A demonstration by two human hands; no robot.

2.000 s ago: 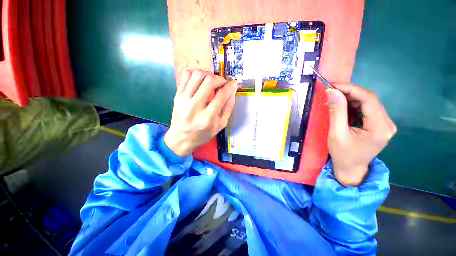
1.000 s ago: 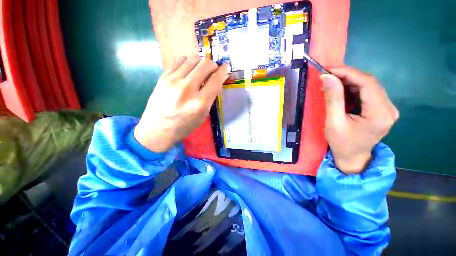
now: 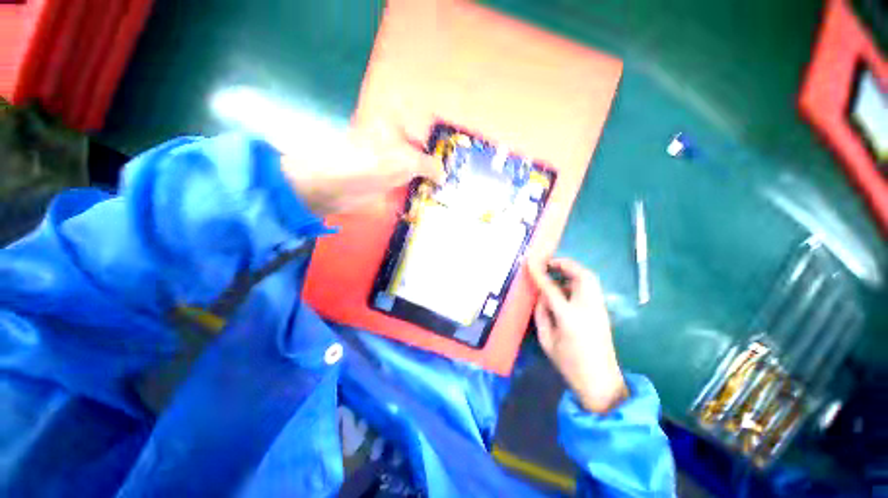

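Note:
The open tablet (image 3: 531,231) lies tilted on a red-orange foam pad (image 3: 477,68), insides up. Its blue mainboard (image 3: 494,165) is at the far end and the white, yellow-edged battery (image 3: 453,263) at the near end. My left hand (image 3: 360,173) is blurred, with its fingers at the tablet's upper left corner; whether it grips anything is unclear. My right hand (image 3: 581,336) has its fingertips at the tablet's right edge, over the pad; its grip is unclear. Slim silver tweezers (image 3: 641,253) lie on the green bench, right of the pad.
A clear tray (image 3: 813,302) at the lower right holds orange flex cables (image 3: 755,399). A small blue-and-white item (image 3: 679,146) lies on the bench (image 3: 721,233). Stacked red foam pads (image 3: 83,58) stand upper left. Another red pad (image 3: 828,88) with a device is upper right.
The view has swung right, so the pad and tablet appear rotated. The tweezers have left my right hand and lie on the bench. My right hand has moved down to the tablet's edge.

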